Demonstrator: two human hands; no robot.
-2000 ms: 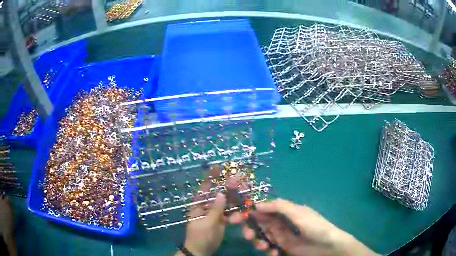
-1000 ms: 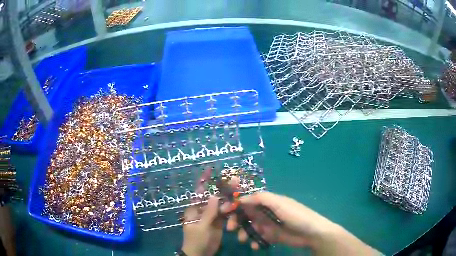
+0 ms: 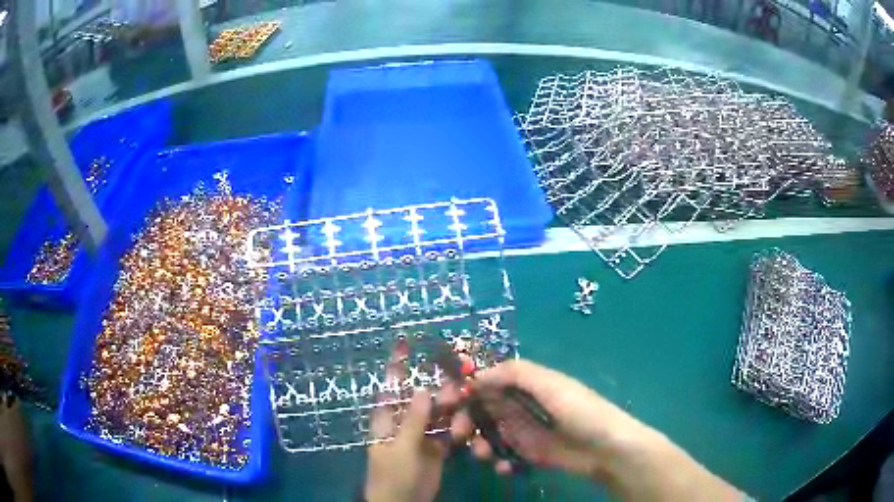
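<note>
A flat silvery sprue frame (image 3: 384, 324) with rows of small parts lies in front of me, its left edge against the filled blue parts bin. My right hand (image 3: 549, 417) holds the nippers (image 3: 505, 417), black handles with orange-red at the pivot; their jaws are blurred over the frame's lower right. My left hand (image 3: 412, 431) is at the frame's lower edge beside the jaws, fingers bent over the bars; whether it pinches a bar or a part is unclear. Small plated parts (image 3: 471, 345) lie clustered at the frame's right side, partly behind the hands.
The blue parts bin (image 3: 260, 431) at left holds gold and silver bits. A bare blue tray (image 3: 422, 137) is behind the frame. Tangled empty runners (image 3: 686, 137) lie back right, a frame stack (image 3: 794, 338) right, a small silver cluster (image 3: 585, 294) between. A second blue bin (image 3: 127, 127) is far left.
The frame has shifted and tilted slightly, its upper edge lower in view. Both hands stay close together near its lower right, with the nippers moved slightly left and up.
</note>
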